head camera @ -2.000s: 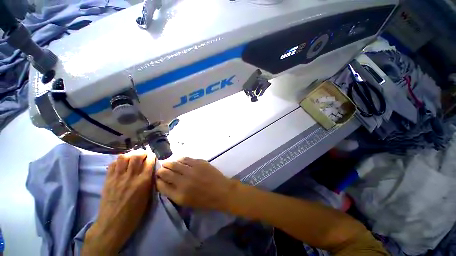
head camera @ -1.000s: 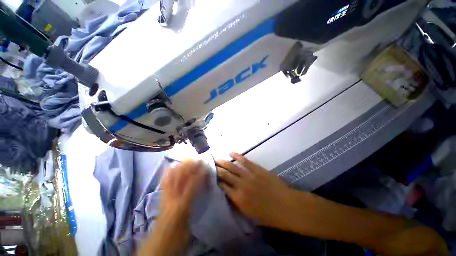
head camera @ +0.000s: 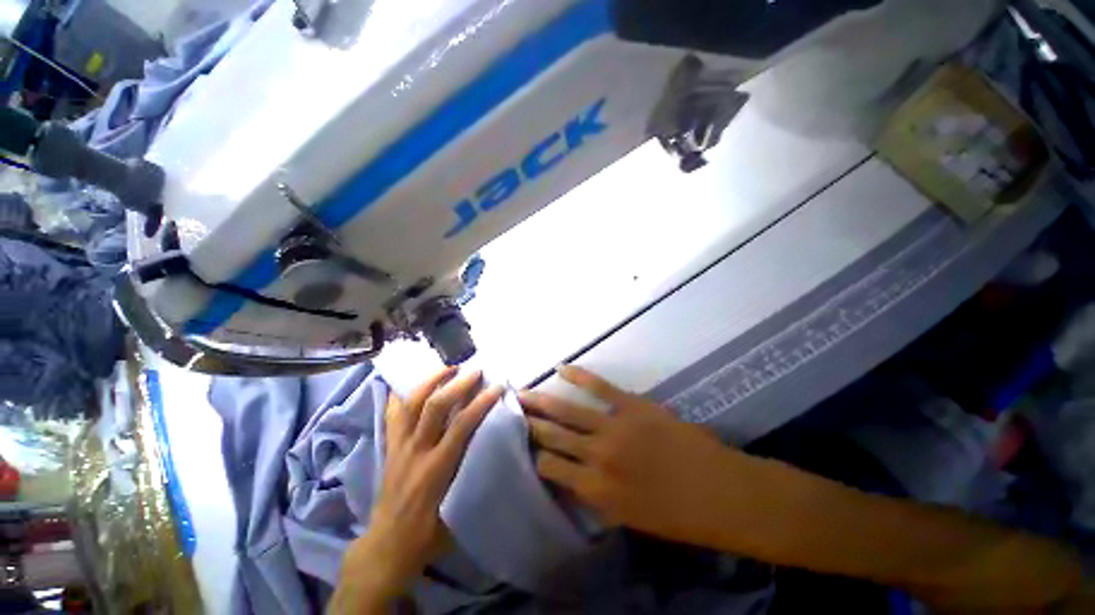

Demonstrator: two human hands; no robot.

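Note:
A light blue-grey garment piece (head camera: 498,511) lies bunched at the front of the white sewing machine (head camera: 396,156). My left hand (head camera: 426,463) lies on the cloth, fingers pointing up toward the dark cylindrical fitting (head camera: 450,333) by the needle area. My right hand (head camera: 612,451) is beside it on the right, its fingertips at a pale narrow edge of the cloth. The cloth edge runs between the two hands. The needle itself cannot be made out. Whether the left fingers pinch the cloth or only press on it is not clear.
A yellowish open box (head camera: 961,144) with pale small items stands at the right of the machine bed. Dark-handled scissors (head camera: 1057,90) lie beyond it. A ruler strip (head camera: 793,348) runs along the table's front edge. Heaped blue-grey cloth (head camera: 54,318) lies at the far left.
The camera view has shifted and turned. My left fingers, blurred a second ago, are now spread flatter on the cloth. The cloth between my hands is folded up more than two seconds ago.

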